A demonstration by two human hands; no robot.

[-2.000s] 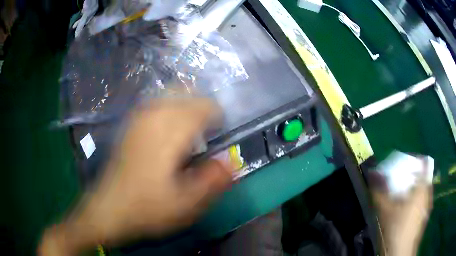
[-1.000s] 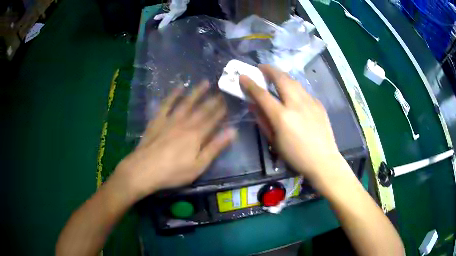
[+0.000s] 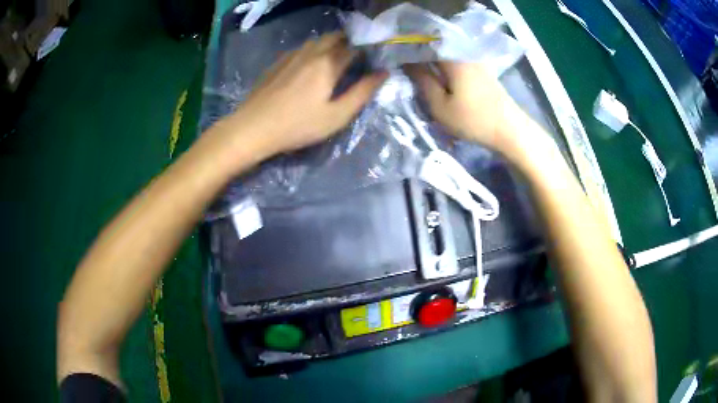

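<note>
A bundled white adapter cord (image 3: 457,179) trails from a blurred whitish shape between my hands, over the slotted metal bracket (image 3: 433,232) to the front panel; the adapter itself is not clear. A clear plastic bag (image 3: 295,169) lies on the dark machine top (image 3: 315,244), its film bunched at the far end by a yellow strip (image 3: 413,39). My left hand (image 3: 311,94) is on the film left of the cord, thumb and fingers bent. My right hand (image 3: 468,98) is curled just right of it. The fingertips of both are blurred or hidden.
The front panel has a red button (image 3: 434,309) and a green button (image 3: 283,336). A small white label (image 3: 246,219) lies at the machine's left. Right of the side rail (image 3: 551,102), the green belt carries a corded adapter (image 3: 611,112) and a white divider bar (image 3: 677,248).
Both hands have moved away from me to the bunched film. The white adapter in my right hand is no longer clearly visible, and its cord now shows across the bracket. The small label has come into view.
</note>
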